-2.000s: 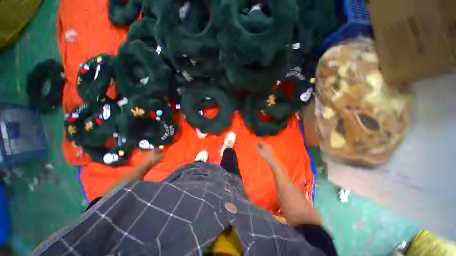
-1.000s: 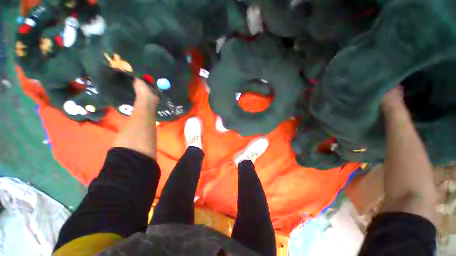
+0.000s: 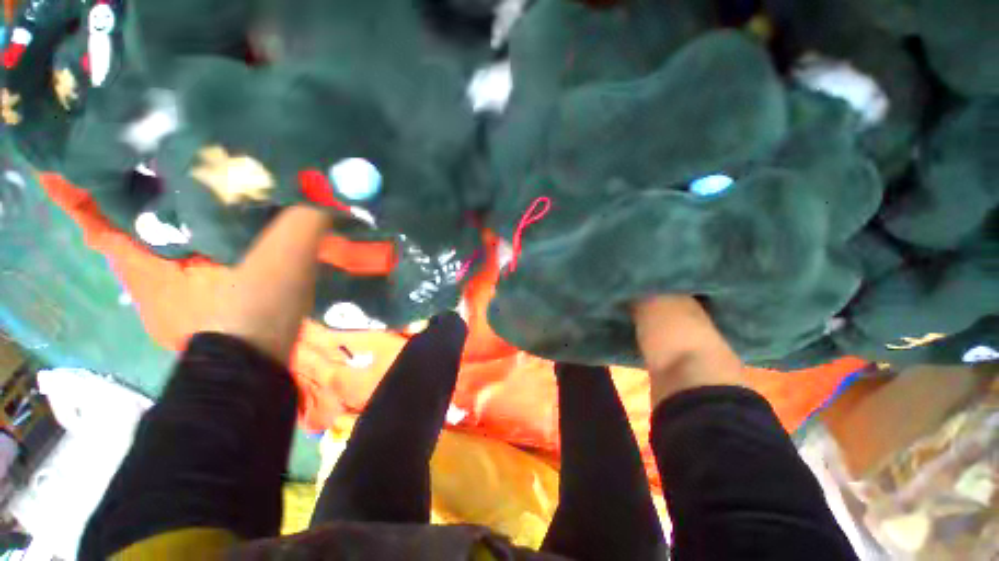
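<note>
A dark green plush wreath [image 3: 236, 214] lies front up at the left, with a tan gingerbread figure, red and light-blue balls and white lettering. My left hand [image 3: 279, 263] grips it beside its centre hole; the fingertips are blurred and partly hidden. Another green wreath [image 3: 613, 252], plain side mostly up, is in front of me at centre right, with a red cord loop at its left edge. My right hand [image 3: 681, 334] is shut on it, the fingers hidden in the plush.
More wreaths [image 3: 942, 164] are heaped behind and at the right on the orange-red sheet [image 3: 164, 290]. Yellow material [image 3: 493, 482] lies between my legs. A white crumpled sack [image 3: 82, 438] is at lower left. A clear bag of tan pieces [image 3: 942, 482] and brown cardboard [image 3: 898, 411] are at lower right.
The view has moved closer to the heap. My right hand has moved inward from the far right with a wreath. My left hand remains at the decorated wreath.
</note>
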